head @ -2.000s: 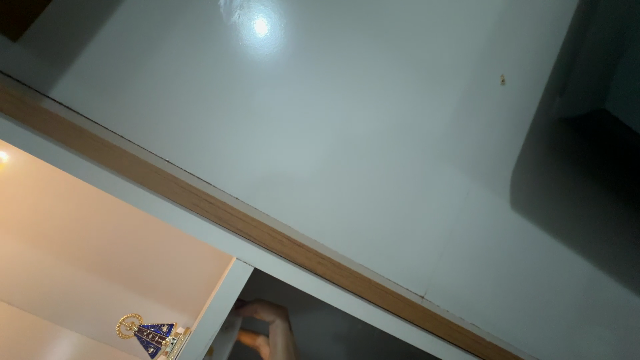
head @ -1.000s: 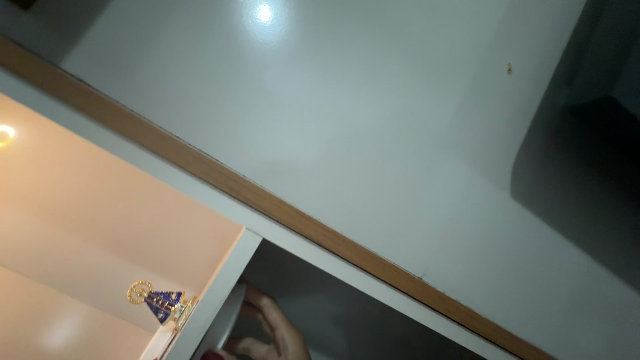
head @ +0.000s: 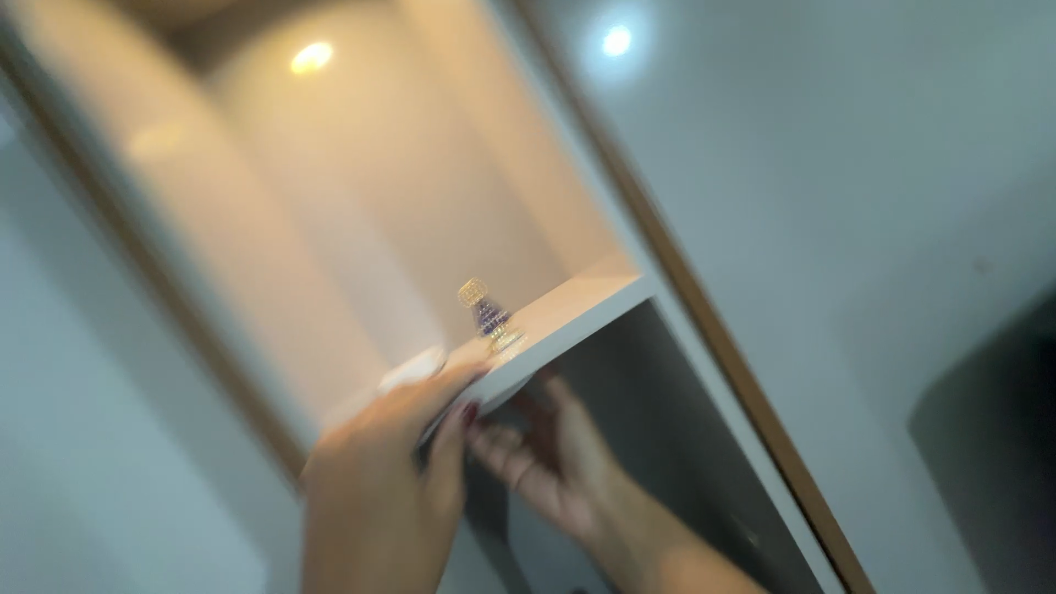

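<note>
A white shelf board separates a warmly lit niche from a dark grey compartment below it. My left hand is at the board's front edge, its thumb side against the edge and other fingers above it. Under the board, my right hand reaches up with curled fingers near a pale rounded object, partly hidden and blurred. On the shelf stands a small figurine in blue and gold with a round gold halo. Behind my left hand a white object lies on the shelf. Blur hides what either hand grips.
A spotlight glows in the niche. Wood-coloured edge strips run along both sides of the cabinet, with glossy pale panels beyond. A dark object is at the right, and a dark strap-like shape hangs below the hands.
The view has swung and turned toward the lit niche. My left hand has come into view at the shelf edge. One hand was visible in the dark compartment before.
</note>
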